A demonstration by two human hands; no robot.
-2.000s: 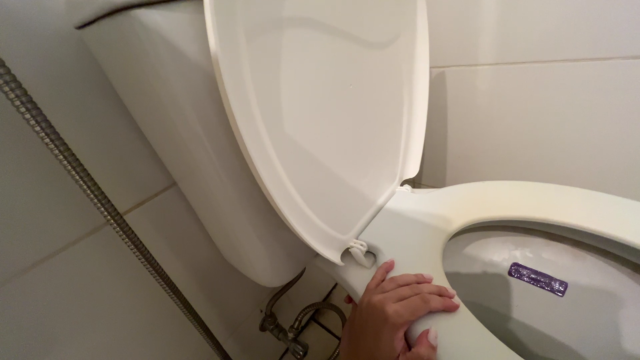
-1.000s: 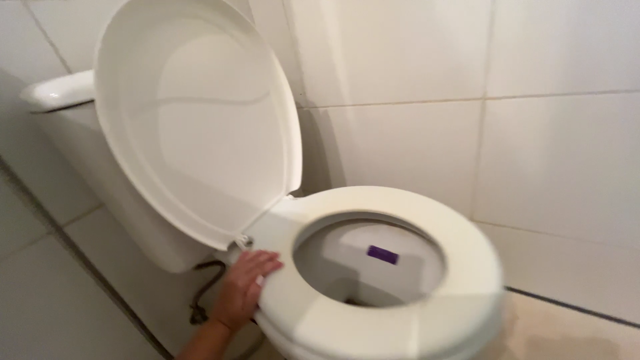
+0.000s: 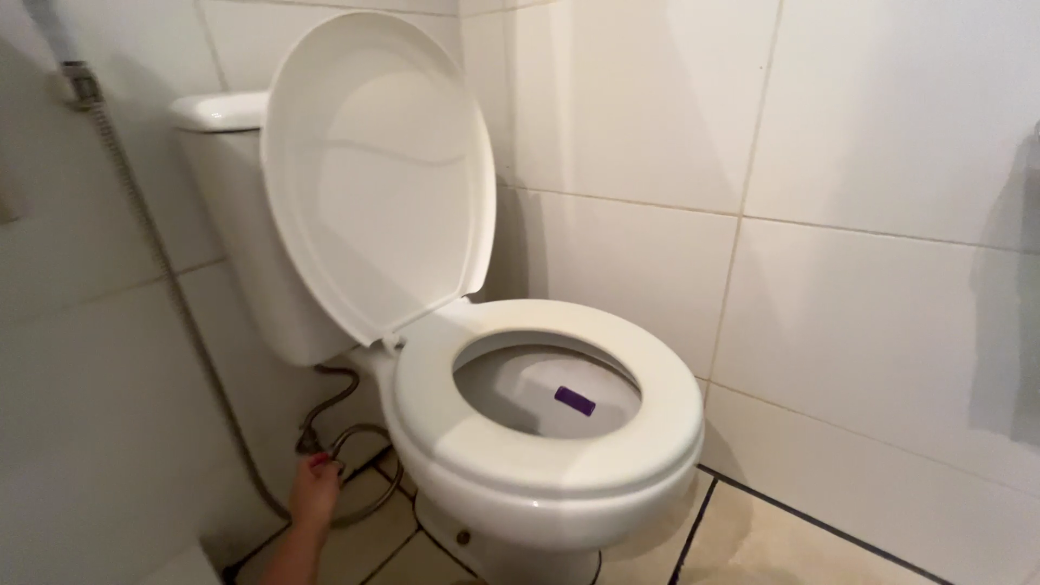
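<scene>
My left hand (image 3: 315, 491) reaches down at the lower left, beside the toilet bowl. Its fingers are closed at the small metal water valve (image 3: 309, 441) low by the wall, with a bit of red at the fingertips; the fingers partly hide the valve. A braided hose (image 3: 345, 386) runs from the valve up to the underside of the white tank (image 3: 244, 236). The white toilet seat (image 3: 666, 406) is down on the bowl, and the oval lid (image 3: 382, 171) stands raised against the tank. A purple strip (image 3: 575, 400) sticks to the bowl's inner wall. My right hand is out of view.
A long metal shower-type hose (image 3: 191, 325) hangs along the left wall from a holder (image 3: 81, 85) and loops near my left hand. White tiled walls (image 3: 617, 260) meet behind the toilet. Beige floor tiles (image 3: 780, 536) with dark joints lie around the base.
My left hand has left the seat near the lid hinge and moved down to the valve beside the bowl. The view has drawn back and shows more of the toilet and floor.
</scene>
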